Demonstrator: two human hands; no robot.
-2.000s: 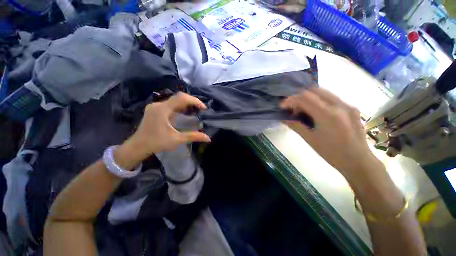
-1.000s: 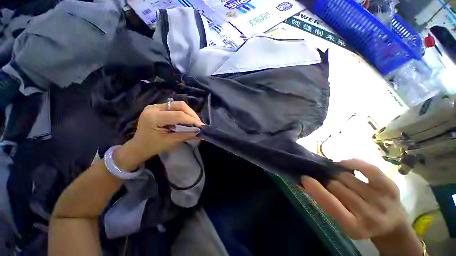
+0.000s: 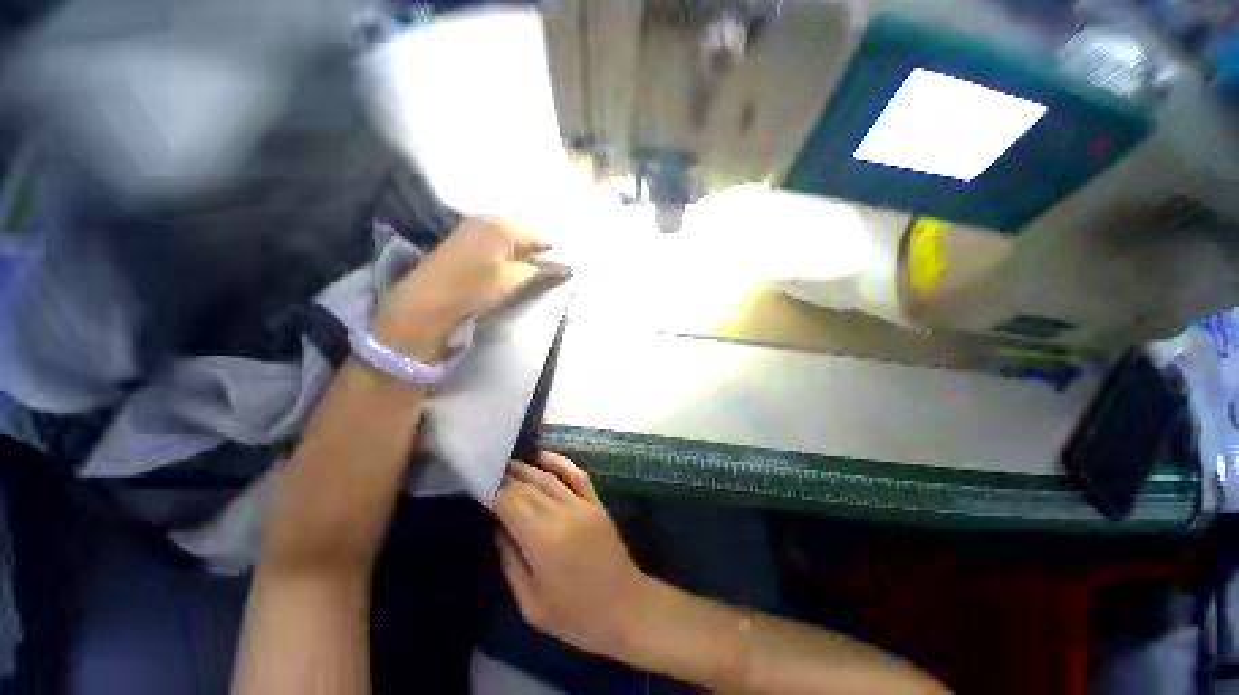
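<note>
A light grey garment piece (image 3: 496,373) with a narrow black edge lies at the table's front edge, left of the needle area. My left hand (image 3: 462,288) holds its upper end close to the presser foot (image 3: 666,204), which is partly lost in lamp glare. My right hand (image 3: 564,543) pinches its lower corner at the green table edge. More grey and black cloth (image 3: 245,401) is bunched to the left, blurred. The sewing machine's green panel (image 3: 829,149) with a glowing white screen (image 3: 951,125) is above right.
The pale table (image 3: 815,401) has a green, ruler-marked front edge (image 3: 842,482). A black phone (image 3: 1125,432) lies at its right end. A small blue item (image 3: 1039,367) lies beside the machine base. Something red (image 3: 951,611) shows dimly below the table.
The view has swung right to the machine. The dark cloth stretched between my hands is replaced by a light grey piece with a black edge, held near the needle. My right hand is now lower and nearer my left.
</note>
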